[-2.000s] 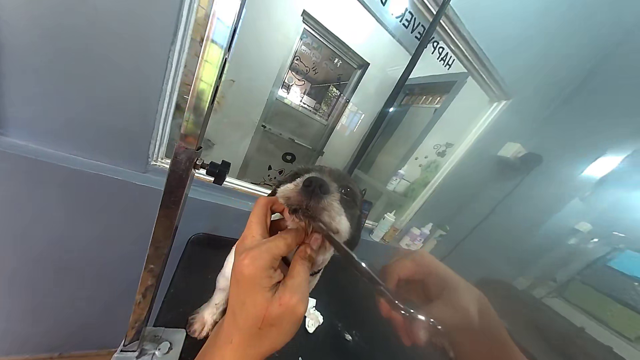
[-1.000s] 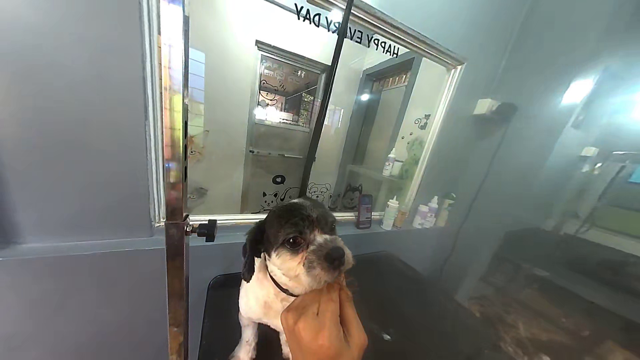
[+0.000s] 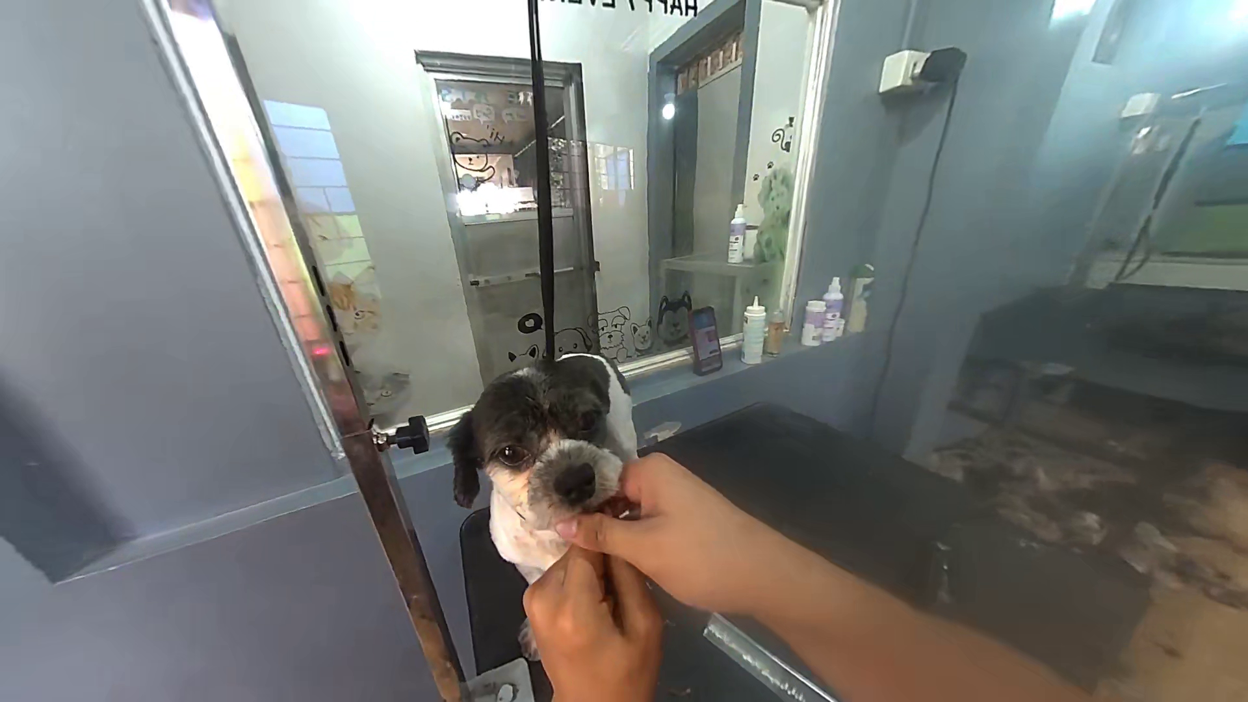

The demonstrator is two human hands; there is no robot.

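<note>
A black-and-white dog [image 3: 546,419] sits on a black grooming table [image 3: 780,478], facing the camera, with a black strap [image 3: 542,195] rising behind its head. My right hand [image 3: 673,531] reaches in from the lower right, its thumb and fingers pinched at the side of the dog's mouth. Just below the muzzle, my left hand [image 3: 595,619] has its fingers closed under the chin and meets my right hand. What lies between the fingertips of either hand is hidden. Part of a shiny metal tool [image 3: 760,658] shows on the table, partly covered by my right forearm.
A metal grooming post [image 3: 400,556] with a black clamp knob [image 3: 413,435] stands left of the dog. Along the window ledge are a phone [image 3: 705,340], a squeeze bottle [image 3: 754,331] and several other bottles. Cut hair [image 3: 1053,507] lies beyond the table at the right.
Two seconds ago scissors were in my right hand near the dog's mouth; now that hand is at the mouth without scissors visible. One second ago only one hand showed there. The view has shifted.
</note>
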